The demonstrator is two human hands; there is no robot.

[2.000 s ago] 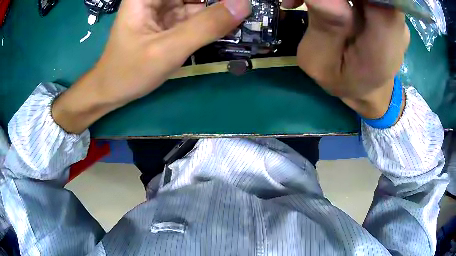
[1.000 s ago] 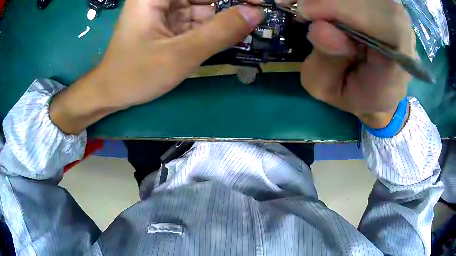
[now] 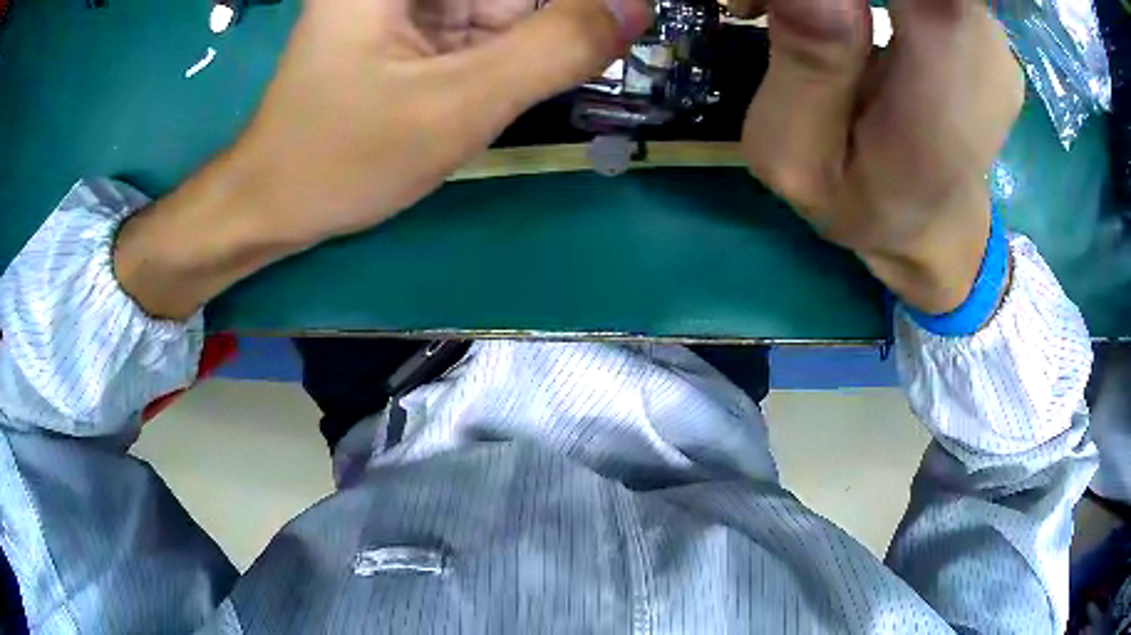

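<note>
My left hand (image 3: 372, 118) holds the device unit (image 3: 651, 68), a small black assembly with silver and white details, with the thumb on its upper left. The unit is partly cut off by the top edge. A grey round component (image 3: 610, 154) hangs at its lower side, over the cream-yellow edge of the black strip (image 3: 695, 154). My right hand (image 3: 887, 149) is just right of the unit, fingers bent and partly cut off at the top. What it holds is hidden; no tweezers can be made out.
A small white piece (image 3: 200, 62) and a part with a white round tab (image 3: 222, 17) lie at the upper left on the green mat (image 3: 546, 267). A crinkled clear bag (image 3: 1063, 75) is at the upper right. The bench's front edge (image 3: 558, 336) runs below my hands.
The tweezers seen in my right hand a second ago no longer show, and that hand has turned. The unit and its round component sit a little higher in the picture, still in my left hand.
</note>
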